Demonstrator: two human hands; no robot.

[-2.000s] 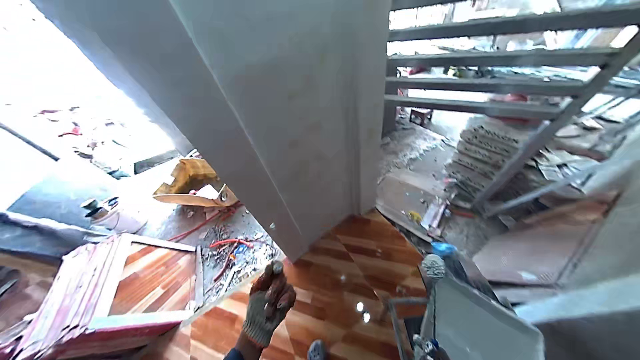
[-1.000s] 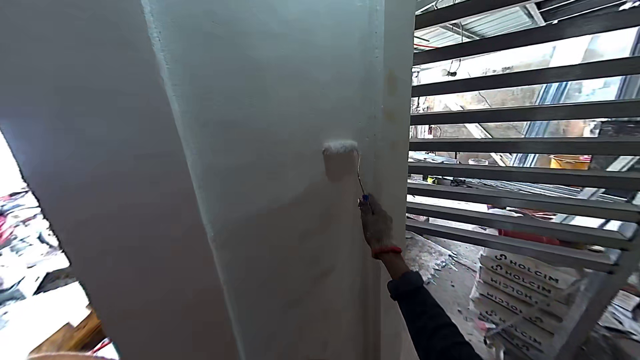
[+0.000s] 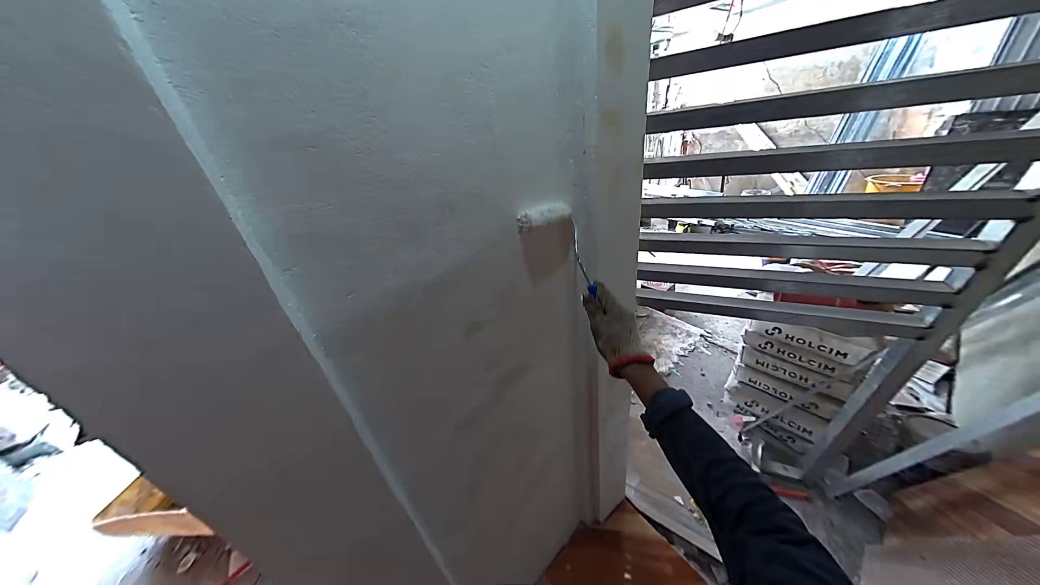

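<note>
My right hand (image 3: 613,325), in a knitted work glove with a red cuff, grips the blue handle of a paint roller (image 3: 546,214). The white roller cover touches the pale wall (image 3: 390,244) near its right-hand corner, held sideways, with its wire frame running down to my glove. Just below the cover a darker patch shows on the wall. The lower wall looks duller and has faint yellowish stains. My left hand is out of the frame.
Right of the wall corner stands a metal slatted frame (image 3: 804,203), with stacked Holcim cement bags (image 3: 792,382) behind and below it. Tiled floor (image 3: 621,548) shows at the wall's foot. Rubble and a yellow object (image 3: 142,500) lie at lower left.
The view has risen from the floor to the wall since two seconds ago. One second ago my right hand held the roller against the wall, as now. The gloved hand seen earliest is gone from view.
</note>
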